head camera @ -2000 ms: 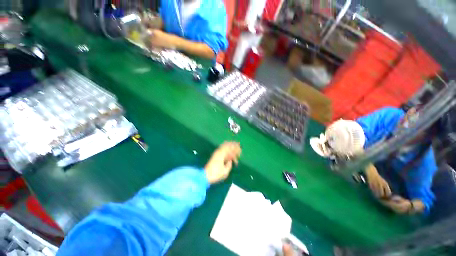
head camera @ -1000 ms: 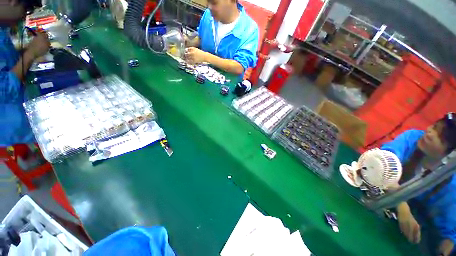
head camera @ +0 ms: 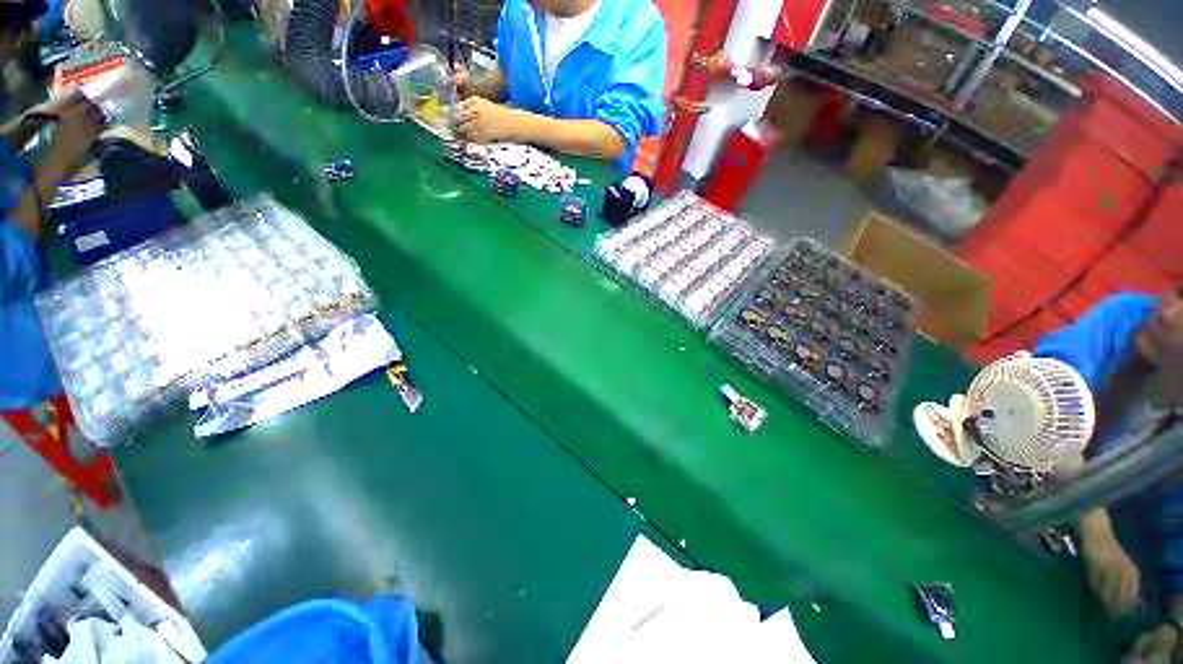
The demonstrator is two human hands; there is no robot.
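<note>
Neither of my hands is in view. A blue sleeve (head camera: 331, 633) of mine shows at the bottom edge, with its hand out of the picture. White papers with jagged edges (head camera: 681, 610) lie at the bottom centre, cut off by the edge. A small unit, silver and white (head camera: 743, 409), lies on the green conveyor (head camera: 558, 370). A dark unit with a pale end (head camera: 934, 607) lies further right.
Stacked clear blister trays (head camera: 195, 311), a silvery bag (head camera: 298, 376) and a yellow-and-black item (head camera: 405, 387) are left. Across the belt are white-filled (head camera: 688, 257) and dark-filled (head camera: 824, 331) trays, a cream fan (head camera: 1031, 413) and people in blue. A white bin (head camera: 97, 603) is lower left.
My outstretched arm and hand over the belt, and the fingertip by the papers, have left the view; only a sleeve remains. The camera view has shifted, and the units now appear further right.
</note>
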